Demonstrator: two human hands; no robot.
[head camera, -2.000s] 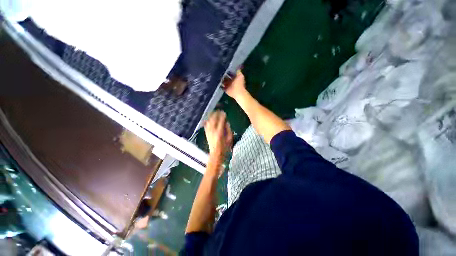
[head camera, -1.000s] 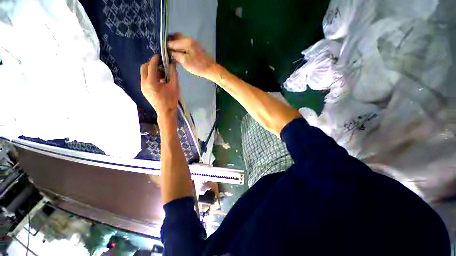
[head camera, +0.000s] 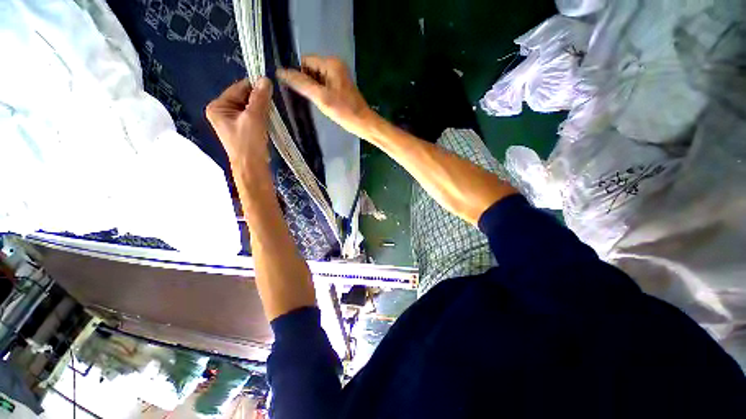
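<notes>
Dark navy fabric with a pale geometric motif (head camera: 192, 37) lies layered on the table. Its stacked pale edges (head camera: 285, 146) run as a narrow band down the table side, folded up and fanned out. My left hand (head camera: 244, 123) pinches these pale edges between thumb and fingers. My right hand (head camera: 331, 92) is just to the right, fingers bent, fingertips at the dark layers beside the pale band; whether it grips them is hidden. A grey strip (head camera: 331, 164) lies along the table edge under my right hand.
White cloth (head camera: 90, 139) covers the fabric on the left. A white rail with dark scale marks (head camera: 376, 277) crosses below my hands. White bulging sacks with black writing (head camera: 630, 184) are piled at the right. Green floor (head camera: 393, 204) shows between.
Since the earliest frame, both hands have come together at the fabric edges. Since one second ago, the pale edges have fanned wider, my left hand has shifted slightly left and the hands have parted slightly.
</notes>
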